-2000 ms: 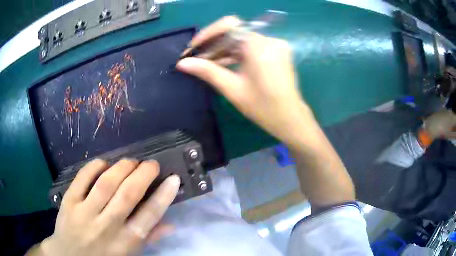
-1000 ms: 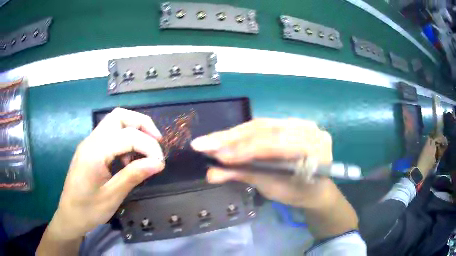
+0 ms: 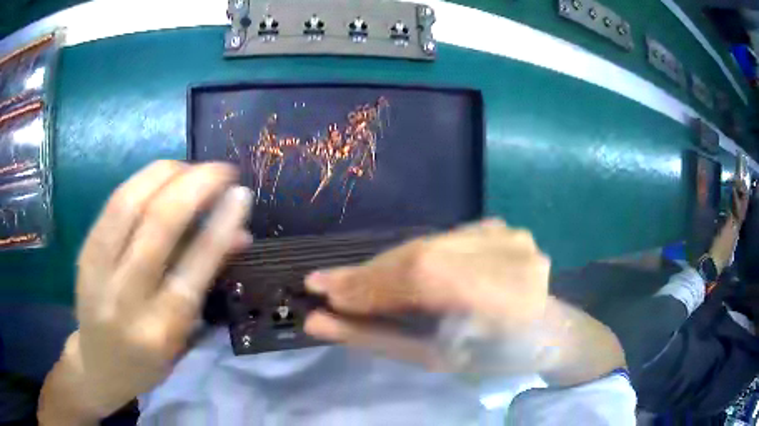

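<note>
The grey metal fixture (image 3: pixel 265 331) lies at the near edge of the black parts tray (image 3: pixel 433 158), its ribs towards the tray. One bright nest shows on its face; my right hand hides the others. A heap of copper coils (image 3: pixel 333 143) with thin leads lies in the tray. My left hand (image 3: pixel 162 266) is blurred at the fixture's left end, fingers curled, with a white sleeve on one finger; its fingertips hide whether it holds anything. My right hand (image 3: pixel 449 295) is over the fixture's face, blurred, with the tweezers (image 3: pixel 491 341) as a pale and grey smear beneath it.
Another fixture (image 3: pixel 329 33) with nests stands behind the tray on the white strip, and more (image 3: pixel 595 21) stand at the upper right. A clear plastic pack with copper rows (image 3: pixel 25 141) lies at the left. Another worker's hand and sleeve (image 3: pixel 687 287) are at the right.
My right hand has moved from above the tray to the fixture's face. My left hand has left the tray area for the fixture's left end. The fixture is tilted so its ribs show.
</note>
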